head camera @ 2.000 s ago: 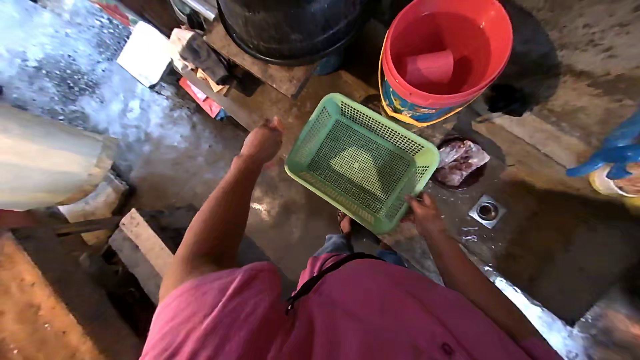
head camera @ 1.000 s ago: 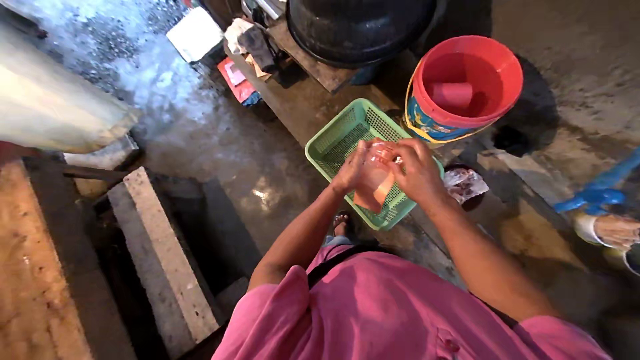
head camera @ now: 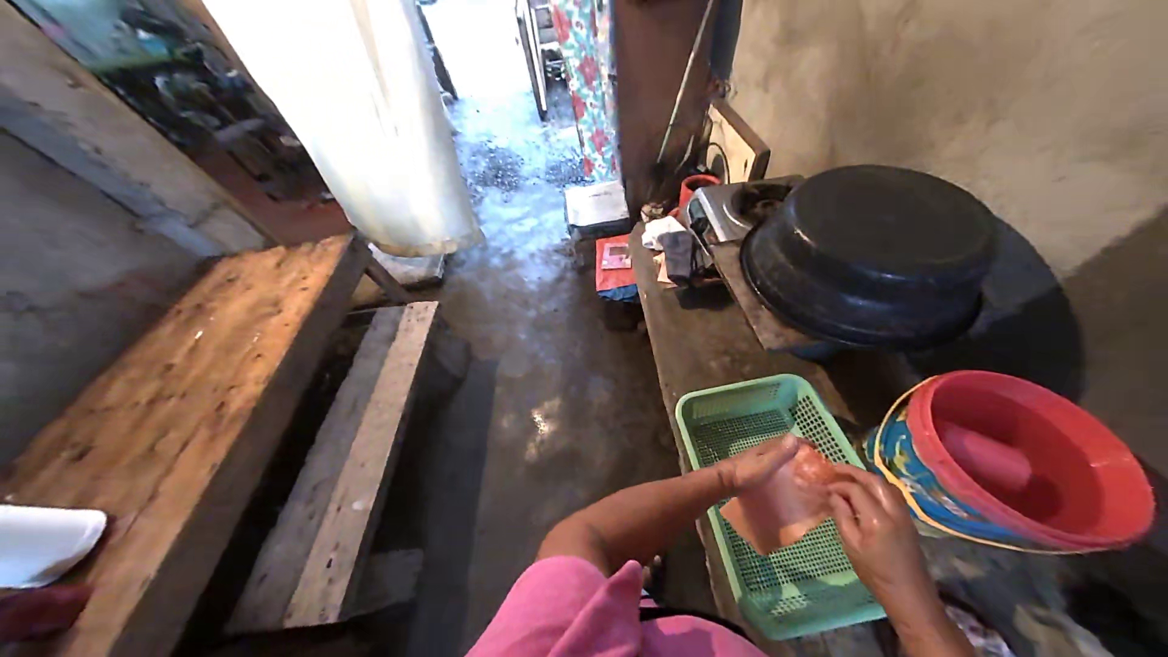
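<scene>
My left hand [head camera: 759, 464] and my right hand [head camera: 869, 522] hold a thin plastic bag [head camera: 777, 511] between them, with something orange-red, not clear what, at its top. The bag hangs above a green plastic basket [head camera: 792, 620] with mesh sides and bottom, which rests on a low ledge. My left fingers pinch the bag's upper left, and my right fingers grip it at the right near the orange-red part. Beside the basket, to the right, stands a blue patterned bucket [head camera: 899, 456] with a red basin [head camera: 1086, 438] on top, holding a pink dipper [head camera: 985, 458].
A big black basin [head camera: 876, 246] lies upside down behind the bucket, near a metal stove [head camera: 725, 212]. At left are a wooden table [head camera: 182, 365] and a plank bench [head camera: 365, 474]. A pale curtain [head camera: 365, 119] hangs by the doorway. The concrete floor [head camera: 538, 411] looks wet.
Two seconds ago my right hand held the basket's edge and my left hand was off it; both hands have since come together on the plastic bag. The view has swung up toward the doorway.
</scene>
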